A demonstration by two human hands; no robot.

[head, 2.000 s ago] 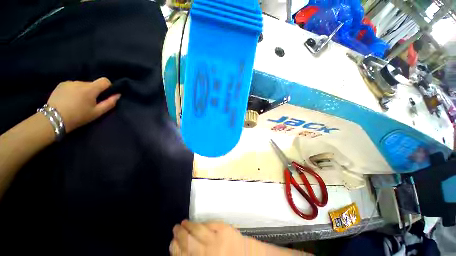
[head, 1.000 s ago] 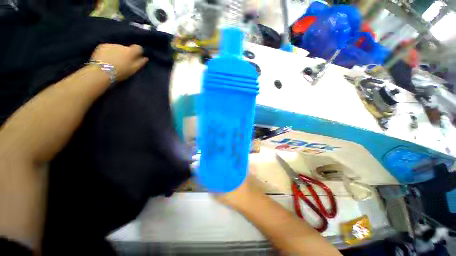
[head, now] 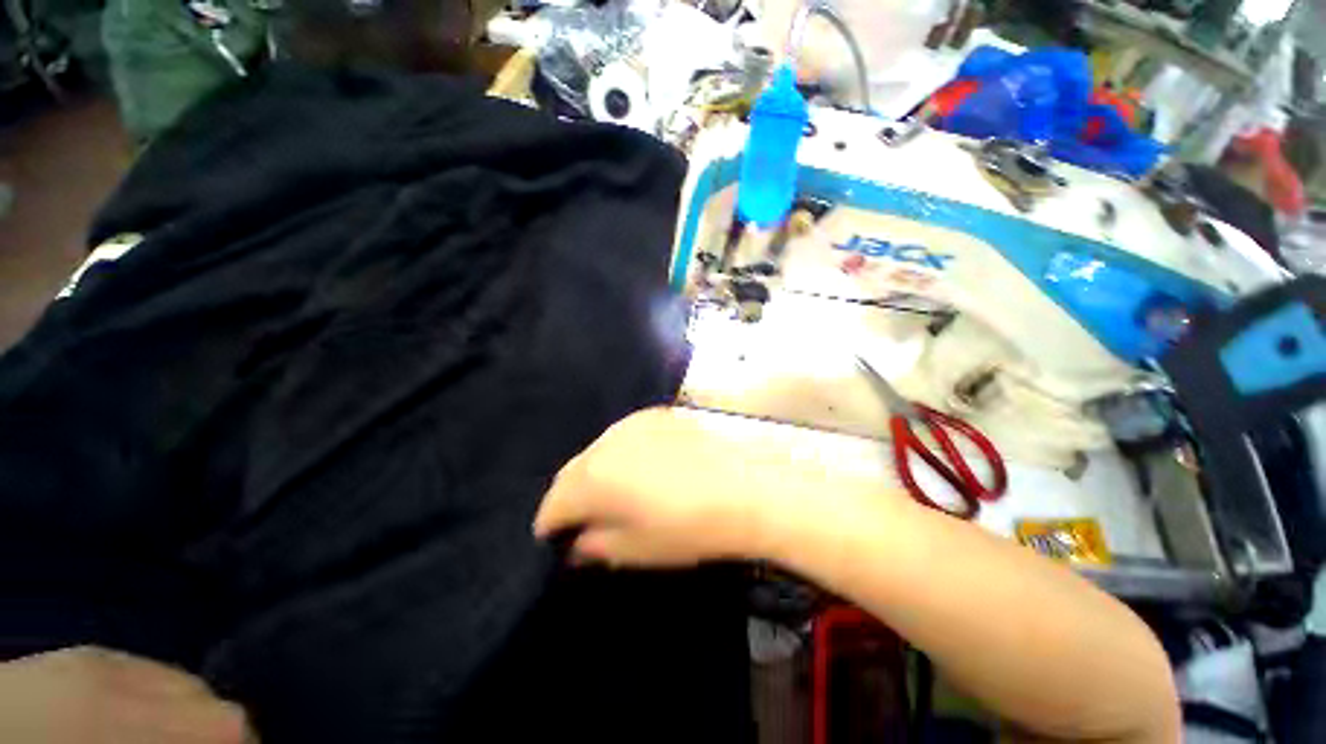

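Observation:
The large black garment covers the left of the table and hangs over its front edge. Its right edge lies beside the needle area of the white and teal sewing machine, where light glows. My right hand is closed on the garment's edge, fingertips curled into the cloth at the front of the table. My left hand is cut off at the lower left corner, over the black cloth; its fingers are not clear.
Scissors with red handles lie on the machine bed, with a yellow-orange packet to their right. The blue lamp stands over the machine head. A blue plastic bag and a white thread cone are behind. A control box is at right.
The view has shifted back and left. The garment is spread wider at left. My left hand has come from the cloth's upper part to the lower left corner. My right hand has moved from the needle area onto the cloth's front edge.

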